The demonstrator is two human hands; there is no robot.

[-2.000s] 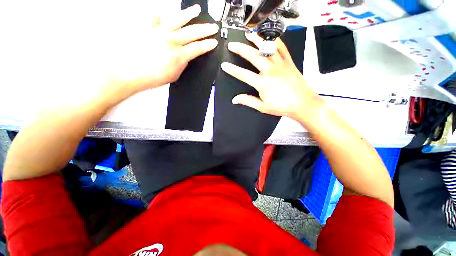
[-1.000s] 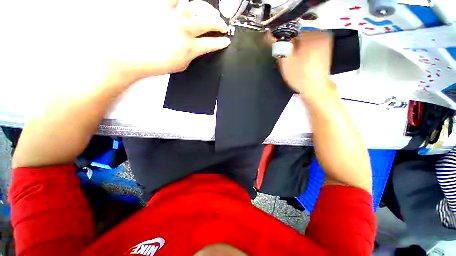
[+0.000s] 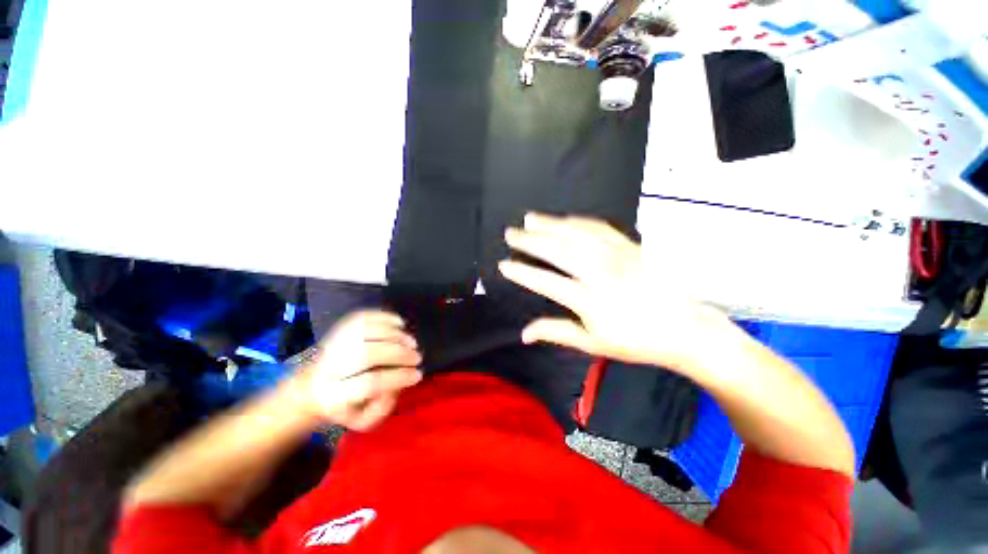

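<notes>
Black garment panels (image 3: 563, 162) lie on the white table under the sewing machine head (image 3: 607, 38), with a narrower black strip (image 3: 442, 152) along their left side. The cloth runs over the table's front edge towards my lap. The presser foot (image 3: 528, 71) is at the cloth's upper part. My right hand (image 3: 590, 281) is spread over the lower right of the panel, fingers apart, slightly blurred. My left hand (image 3: 368, 368) is below the table edge beside the cloth, fingers curled; whether it pinches any cloth is not clear.
A black flat rectangle, perhaps a phone (image 3: 750, 105), lies right of the machine head. Blue crates stand below the table at right (image 3: 829, 379) and far left (image 3: 13, 346). Dark cloth (image 3: 141, 314) is heaped below left. A red item (image 3: 927, 247) is at the table's right end.
My left hand has moved from beside the presser foot down below the table edge. My right hand has come down from beside the needle area onto the lower panel. The cloth's lower ends have shifted.
</notes>
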